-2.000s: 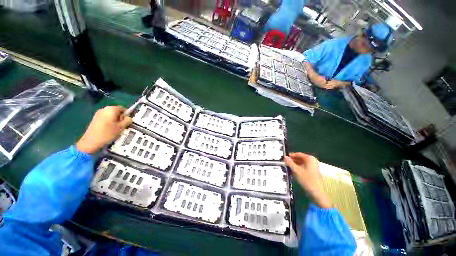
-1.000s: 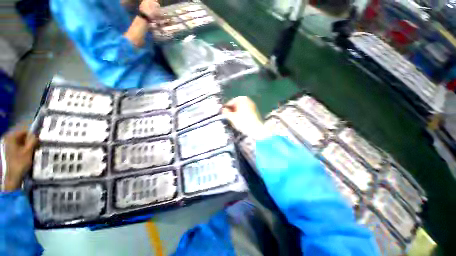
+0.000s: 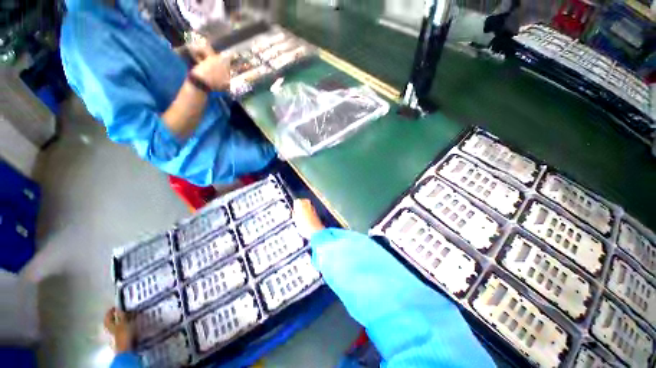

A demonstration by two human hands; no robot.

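Observation:
A black blister tray filled with silvery phone frames is held off the bench at the lower left, beside the bench edge. My right hand grips its right edge. My left hand is at its left edge, small and partly cut by shadow and blur, with the fingers at the rim. A second black tray of phone frames lies on the green bench at the right, running out of the picture. My right sleeve covers part of its near left side.
A worker in blue sits close behind the held tray, hands at another tray. A clear plastic bag lies on the green bench. A dark post stands beyond. Stacked trays are at the far right.
The view has swung left from the bench. The held tray has moved left off the bench and now sits lower and more tilted. Another filled tray shows on the bench.

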